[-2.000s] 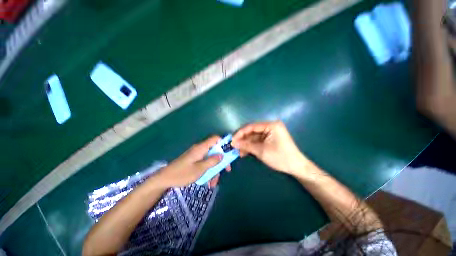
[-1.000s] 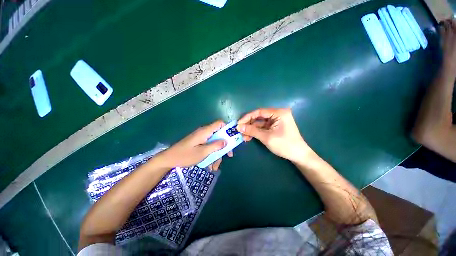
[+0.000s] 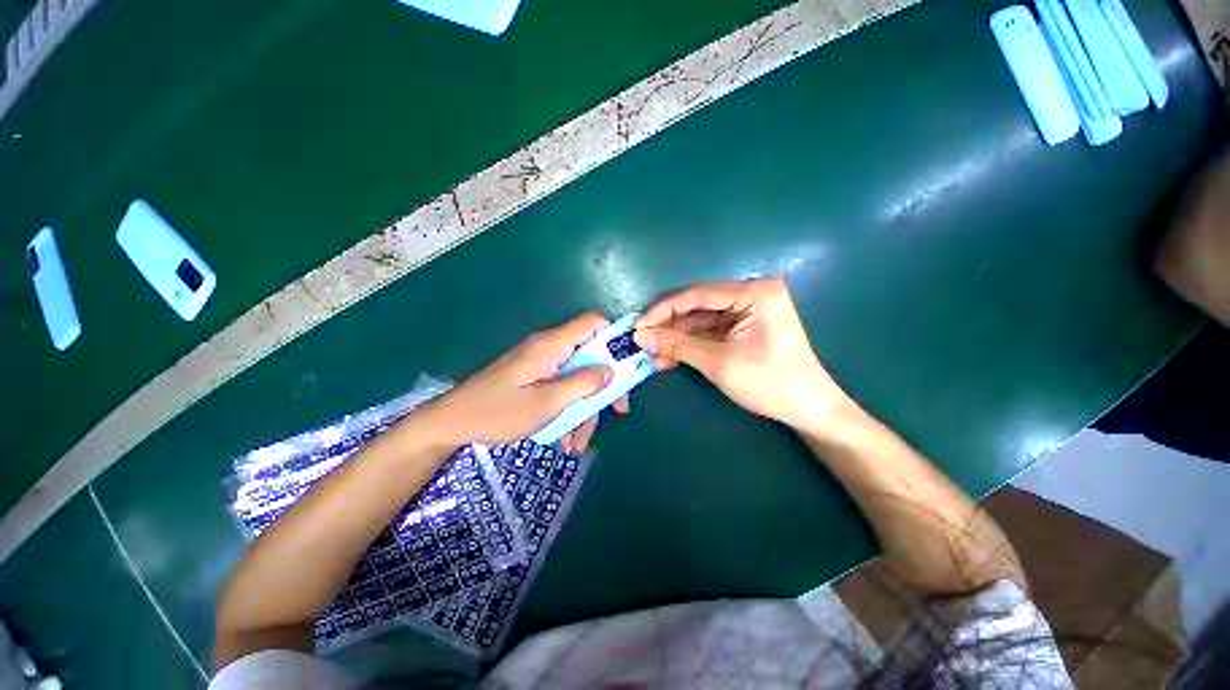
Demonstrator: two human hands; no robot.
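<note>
My left hand (image 3: 519, 391) holds a pale blue phone back cover (image 3: 590, 388), tilted, with the thumb on its face and fingers beneath. A dark camera lens piece (image 3: 623, 345) lies at the cover's upper corner. My right hand (image 3: 722, 337) has thumb and forefinger pinched together at the edge of that lens piece; the fingertips hide where they touch. Overlapping sheets of lens pieces (image 3: 418, 554) in clear film lie on the green surface, partly under my left forearm.
Covers with dark blocks (image 3: 169, 260) lie on the green belt, beyond the pale metal strip (image 3: 445, 212). A fanned pile of plain covers (image 3: 1079, 68) is at the upper right. Another person's arm (image 3: 1199, 236) is at the right edge. Brown cardboard (image 3: 1079, 586) shows at the lower right.
The covers on the belt have moved left. The neighbouring person's arm has shifted at the right edge. My hands have moved slightly up in view, still at the same cover and lens piece.
</note>
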